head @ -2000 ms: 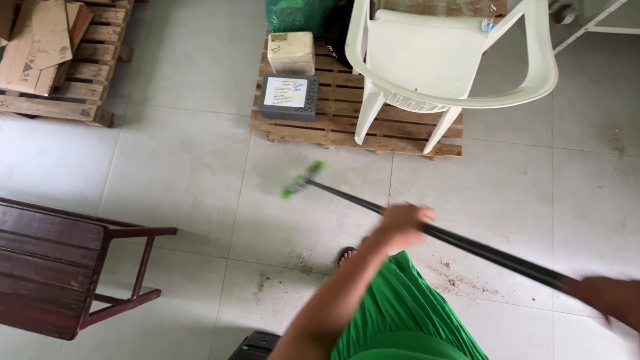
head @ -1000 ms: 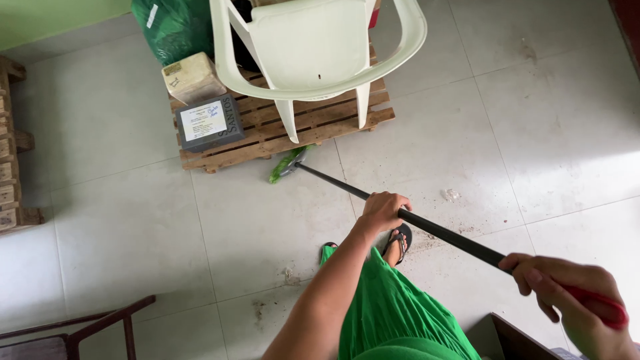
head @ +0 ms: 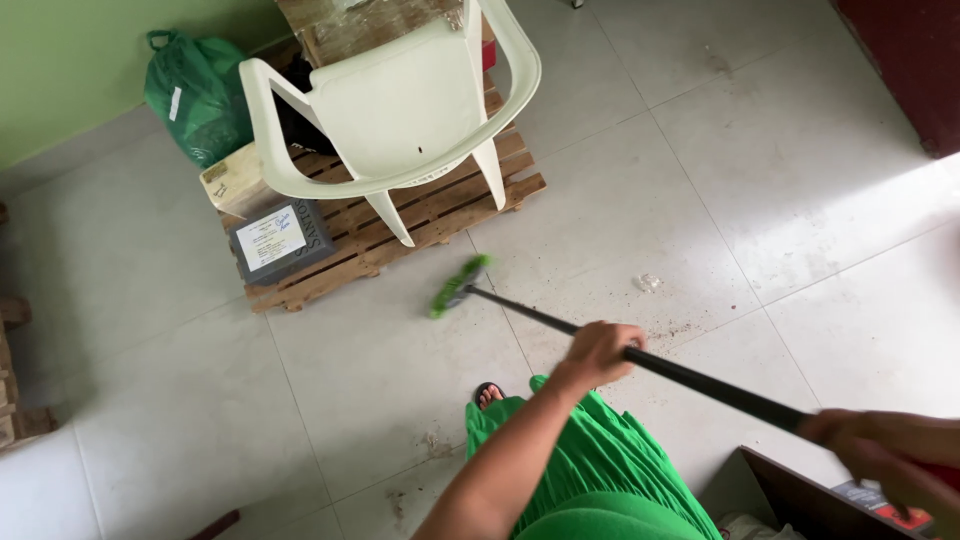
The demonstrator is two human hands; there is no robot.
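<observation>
A broom with a long black handle (head: pixel 712 386) slants across the view from lower right to centre. Its head, with green bristles (head: pixel 459 286), is blurred and stands over the tiles just in front of the wooden pallet. My left hand (head: pixel 606 352) is closed round the middle of the handle. Near the handle's upper end, at the right edge, my right hand (head: pixel 862 442) grips it, blurred. Loose dirt (head: pixel 675 331) lies on the floor to the right of my left hand, with a crumpled clear plastic scrap (head: pixel 647 283) beyond it.
A white plastic chair (head: pixel 405 112) stands on the wooden pallet (head: pixel 450 217), beside a grey box (head: pixel 315 232), a cream box (head: pixel 240 180) and a green plastic bag (head: pixel 199 97). Another pallet (head: pixel 11 390) is at the left edge. A dark panel (head: pixel 817 495) rises at lower right.
The broom head has moved away from the pallet's front edge, where it was one second ago. Both hands have stayed on the handle. The view has swung to the right.
</observation>
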